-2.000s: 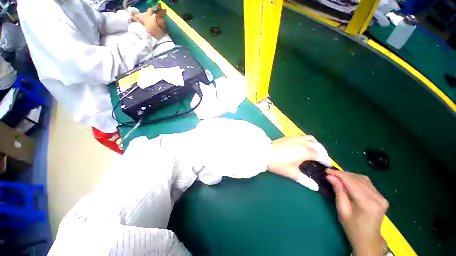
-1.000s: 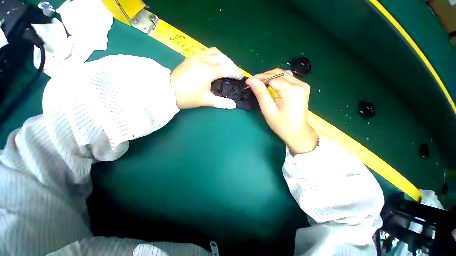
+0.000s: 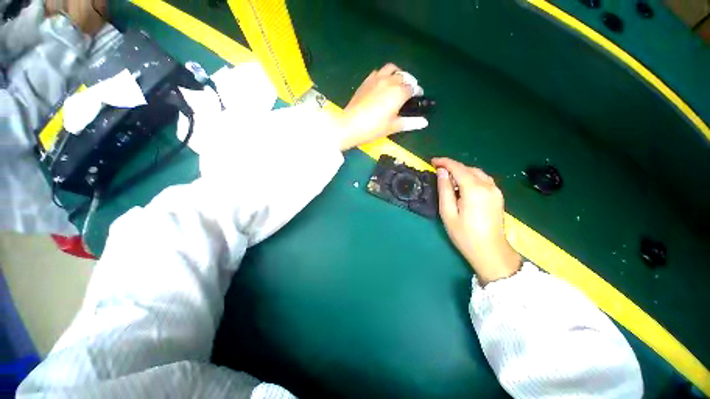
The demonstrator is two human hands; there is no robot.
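The black holding block (image 3: 404, 185) lies on the green bench mat against the yellow edge strip, its round ring seat uncovered. My left hand (image 3: 383, 105), with white finger cots, reaches over the yellow strip above the belt. Its fingers are around a round black part (image 3: 418, 107); whether the part is lifted cannot be told. My right hand (image 3: 469, 204) is at the right end of the block, thumb and fingertips together; the tweezers are hardly visible there.
More round black parts (image 3: 543, 178) lie spaced on the dark green belt (image 3: 483, 93). A yellow upright (image 3: 274, 48) stands at the yellow edge strip (image 3: 564, 261). A black powered unit (image 3: 117, 117) with cables and white wipes (image 3: 237, 97) are at left, near another person's sleeve.
My left hand has moved from the block to over the belt. The block's seat is now uncovered. My right hand has lowered beside the block. The view has shifted, showing the powered unit again.
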